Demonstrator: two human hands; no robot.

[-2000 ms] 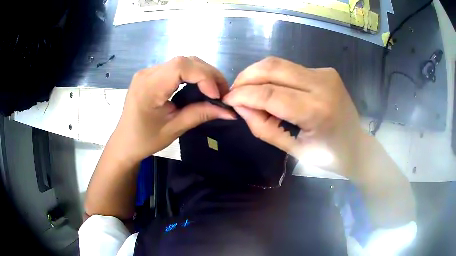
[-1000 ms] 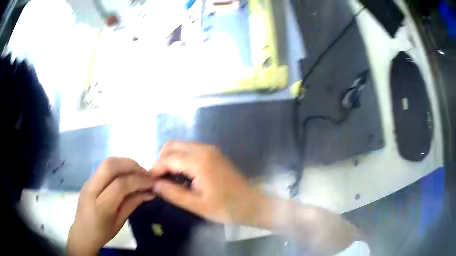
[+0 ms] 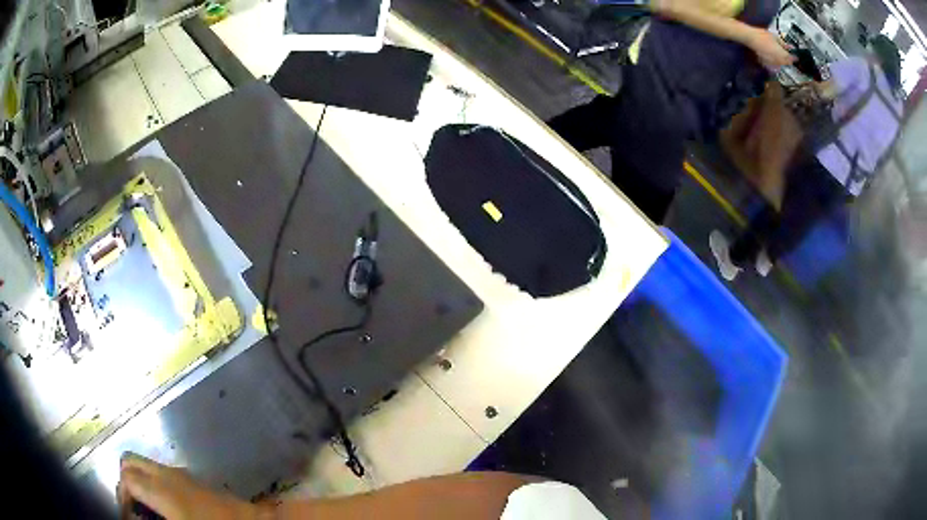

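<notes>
My right hand (image 3: pixel 168 491) is at the bottom left, partly cut off by the lower edge. Its fingers are curled on a small visible bit of dark fabric panel (image 3: pixel 145 512); the rest of the panel is out of the picture. My right forearm, with a white sleeve, runs along the bottom edge. My left hand is not in view.
A dark oval panel (image 3: pixel 513 218) with a small yellow patch lies on the white table edge. Thread snips (image 3: pixel 360 272) and a black cord (image 3: pixel 272 259) lie on the grey plate. A yellow-edged template (image 3: pixel 193 279) is left. A blue bin (image 3: pixel 747 355) and people stand beyond the table.
The view has swung right, bringing the oval panel, blue bin and people into fuller view. My left hand and most of the held panel have left the picture.
</notes>
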